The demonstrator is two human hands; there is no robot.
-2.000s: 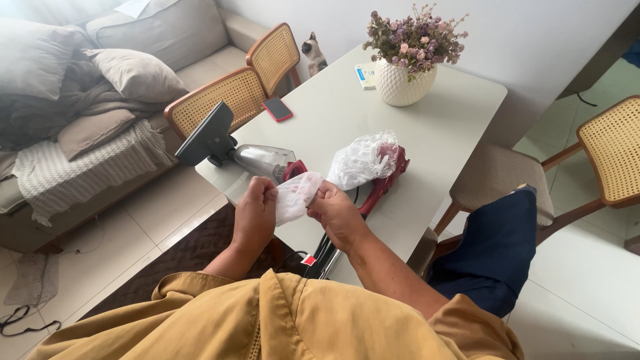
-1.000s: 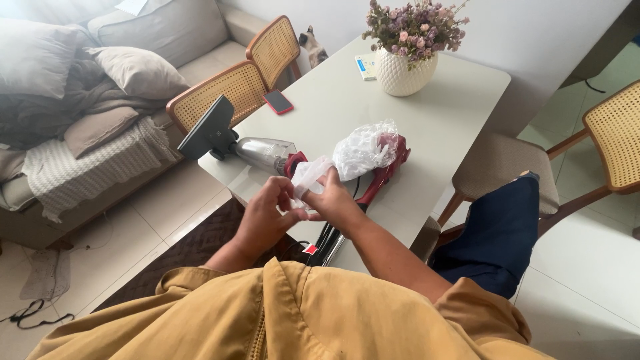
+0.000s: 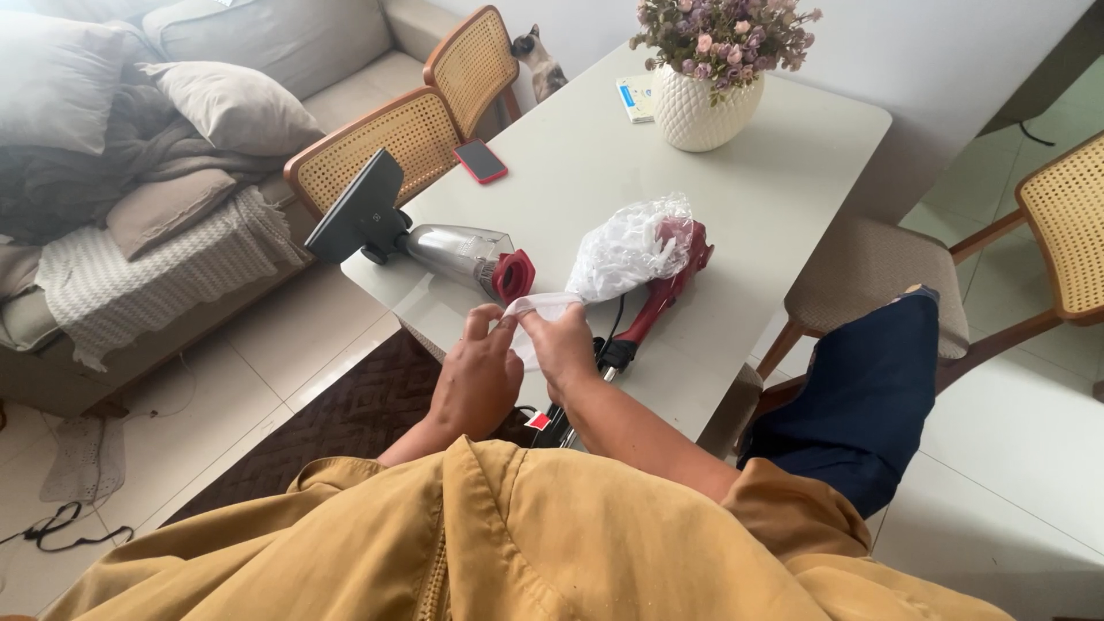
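Observation:
Over the near edge of the table, my left hand (image 3: 480,371) and my right hand (image 3: 559,347) pinch the rim of a thin white cloth or mesh piece (image 3: 552,301), which forms a loop between them. Just beyond them, a vacuum cleaner's clear canister (image 3: 459,253) with a red end lies beside its dark floor head (image 3: 362,211). To the right, a crumpled clear plastic bag with white contents (image 3: 627,250) rests against a red vacuum handle (image 3: 662,302). Black and metal tube parts (image 3: 561,424) run below my right wrist, partly hidden by it.
On the white table (image 3: 561,155) are a red-edged phone (image 3: 480,161), a small packet (image 3: 636,99) and a white vase of flowers (image 3: 707,108). Cane-backed chairs (image 3: 388,142) stand around it. A cat (image 3: 540,65) is behind the far edge. Navy cloth (image 3: 849,405) covers part of the right chair.
The white piece was stretched flat between my hands two seconds ago; now its rim is spread into a loop. The vacuum parts and bag have stayed where they lay.

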